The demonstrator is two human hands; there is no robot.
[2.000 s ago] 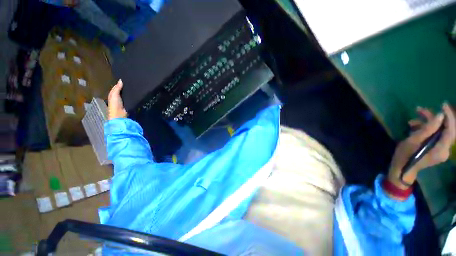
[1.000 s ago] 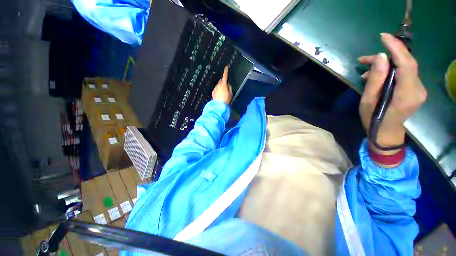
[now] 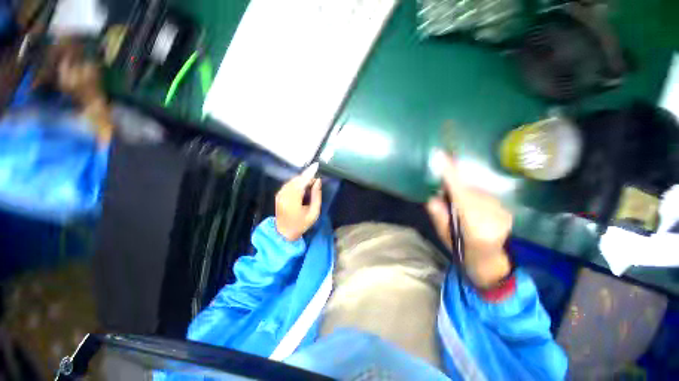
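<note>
My left hand (image 3: 298, 205) is at the front edge of the bench, its fingertips at the near corner of the white tray (image 3: 298, 74). Its fingers are bent, and blur hides whether they hold anything small. My right hand (image 3: 476, 227) is over the front of the green bench mat (image 3: 402, 97), closed on the black soldering iron (image 3: 456, 231). The iron's tip points away from me and is blurred.
The yellow-rimmed round tub (image 3: 540, 149) is right of my right hand, with a round black fan (image 3: 562, 56) behind it. Green-handled tools (image 3: 190, 74) lie beyond the tray. Board stacks (image 3: 216, 223) stand at my left. A person's blue sleeve (image 3: 48, 164) is far left.
The view has swung from the board stack to the bench. My left hand has left the boards for the tray corner. My right hand still holds the iron.
</note>
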